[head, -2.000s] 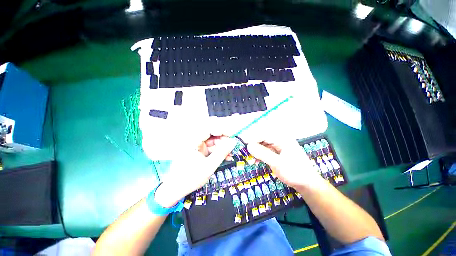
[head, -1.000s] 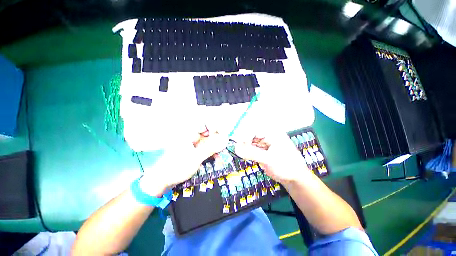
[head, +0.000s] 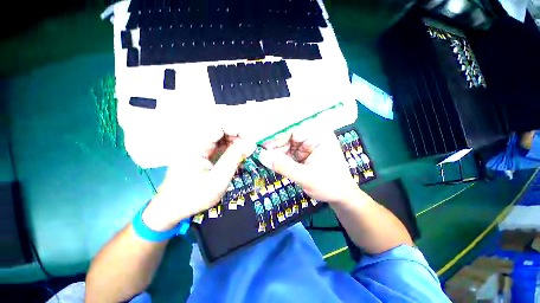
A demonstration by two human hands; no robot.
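A thin green panel rail [head: 302,122] slants up to the right from between my fingertips. My right hand [head: 308,163] holds it near its lower end. My left hand [head: 213,171], with a blue wrist strap [head: 146,225], pinches at a small circuit board [head: 254,158] at that end; the fingers partly hide it. A wired yellow end part [head: 259,184] hangs below. Under my hands, a black foam tray [head: 228,237] holds rows of small boards with wires and yellow-white ends.
A white sheet [head: 177,127] carries rows of small black parts [head: 248,81]. Discarded green rails [head: 106,112] lie left of it. Stacked black trays [head: 414,89] stand at the right, with boards on top. A white paper [head: 372,96] lies between. Cartons [head: 482,278] and part of a person [head: 527,140] show at the right.
The view has shifted, so the sheet and tray sit higher and further left. The green rail has swung from steep to a flatter slant to the right. My hands stay together at its lower end.
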